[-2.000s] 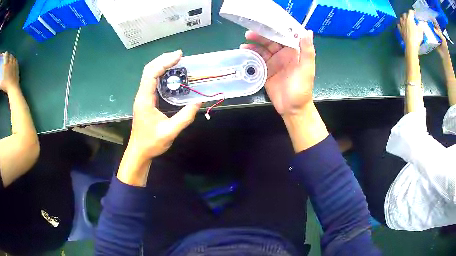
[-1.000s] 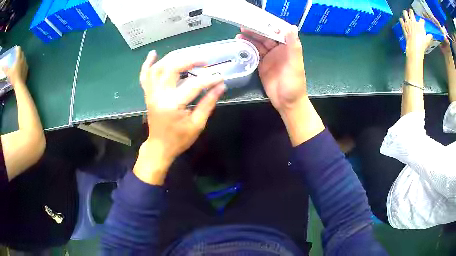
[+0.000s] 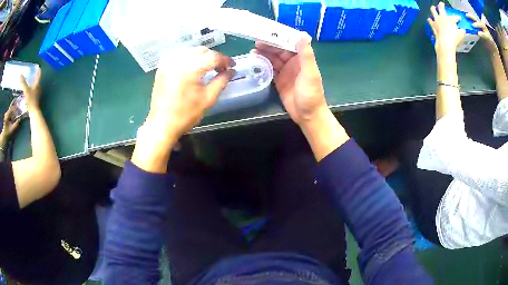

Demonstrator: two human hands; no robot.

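Observation:
The milky oval plastic case (image 3: 245, 89) is open side up at the bench's front edge. My left hand (image 3: 186, 89) is over its left end, with fingertips reaching inside; it hides that end and whatever lies there. A small dark round part shows at the case's right end. My right hand (image 3: 298, 80) is palm up, its fingers behind the case's right end, and holds the white case lid (image 3: 259, 29) tilted between thumb and fingers. I cannot tell whether my left fingertips pinch something.
An open white box (image 3: 150, 28) stands behind my left hand. Blue cartons stand at the back left (image 3: 83, 28) and back right (image 3: 356, 21). A person at the left holds a clear case (image 3: 19, 75). A person at the right handles a blue box (image 3: 465, 33).
My left hand has moved from gripping the case's left end to over its opening, hiding the fan and red wire. The case and lid have shifted left, and the case is tilted differently.

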